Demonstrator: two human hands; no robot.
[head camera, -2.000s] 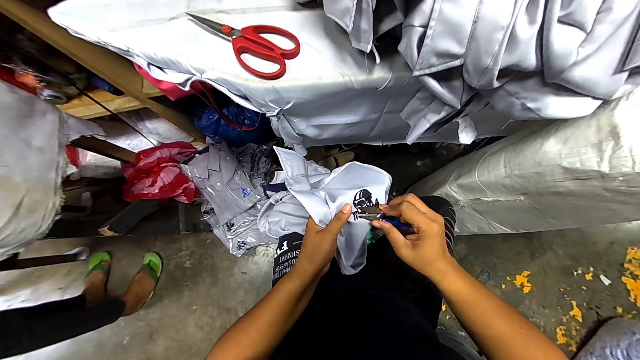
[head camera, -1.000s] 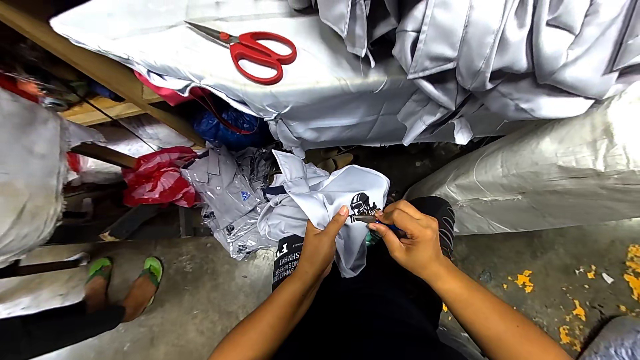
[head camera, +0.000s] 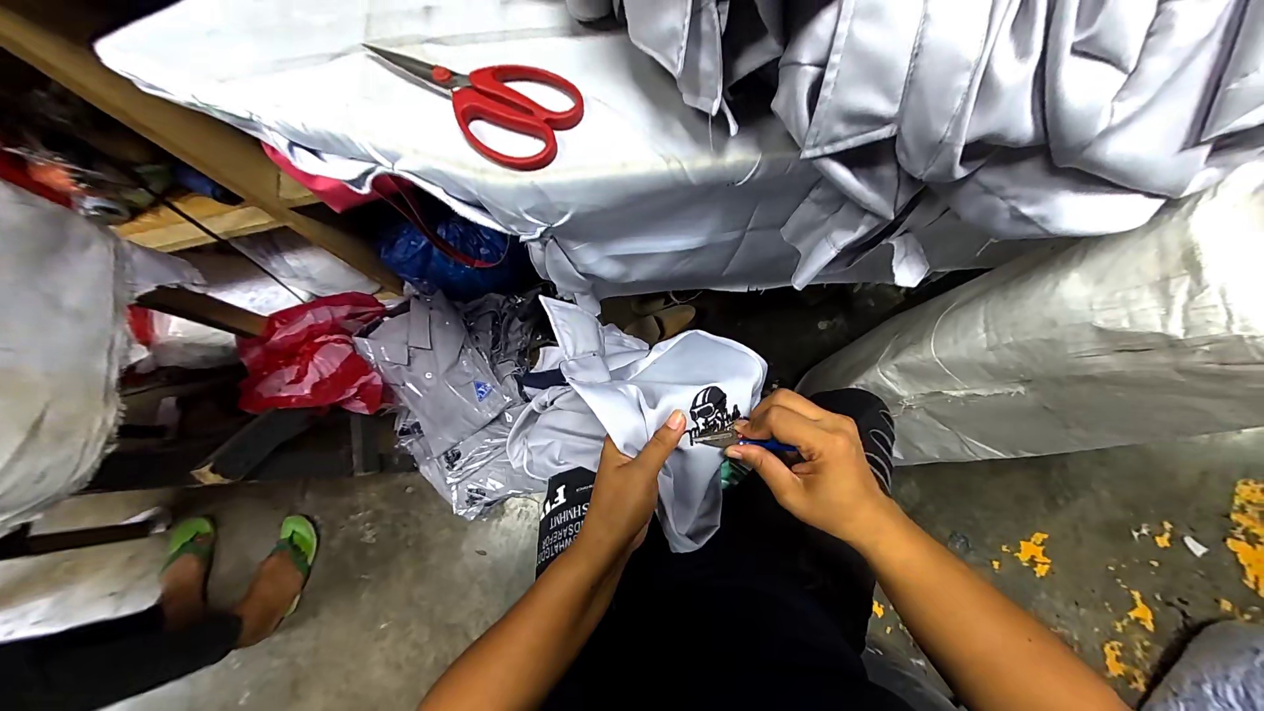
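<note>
A light grey garment (head camera: 726, 370) with a black embroidered helmeted figure and lettering lies across my lap. My left hand (head camera: 637, 474) grips its cloth, thumb on top just left of the embroidery. Between the thumb and fingers of my right hand (head camera: 815, 459) is a small blue-handled metal tool (head camera: 765, 444), probably thread snips. Its tip touches the lettering; my fingers hide part of it. Red-handled scissors (head camera: 513, 114) rest on the cloth-covered table beyond.
Grey garments (head camera: 918, 89) hang over the table's edge. Folded shirts in clear plastic (head camera: 434, 365) and a red plastic bag (head camera: 311, 355) are left of my lap. A large wrapped bundle (head camera: 1066, 326) stands at right. Another person's feet in green flip-flops (head camera: 296, 543) are at lower left.
The blue handle, plain two seconds ago, was mostly covered by my right fingers one second ago and shows again now. My left hand keeps its hold on the garment.
</note>
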